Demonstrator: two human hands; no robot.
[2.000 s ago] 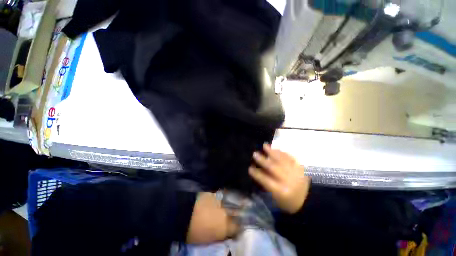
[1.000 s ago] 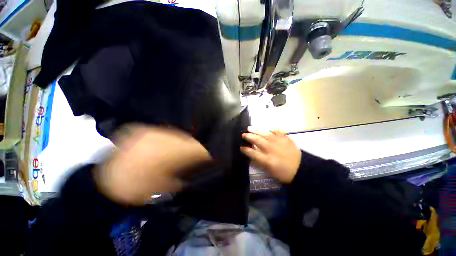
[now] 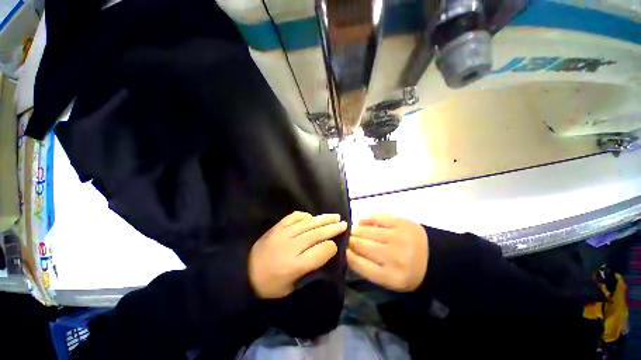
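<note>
A large black garment piece (image 3: 176, 133) lies left of the needle and hangs over the table's front edge. Its right edge runs up to the presser foot and needle (image 3: 341, 140) under the cream-white machine head (image 3: 408, 42). My left hand (image 3: 299, 253) lies on the cloth and pinches its right edge from the left. My right hand (image 3: 388, 252) pinches the same edge from the right. The fingertips of both hands nearly meet, in front of the needle. The exact fold between the fingers is hidden.
A thread tension knob (image 3: 464, 56) and a shiny metal guard (image 3: 351, 56) stand on the head. Printed tape (image 3: 41, 204) runs down the table's left. A blue basket (image 3: 74, 332) is at lower left, yellow cloth (image 3: 615, 309) at lower right.
My left hand has moved from a blurred sweep over the cloth to the edge beside my right hand. The view is closer to the machine head. The cloth edge now reaches the needle.
</note>
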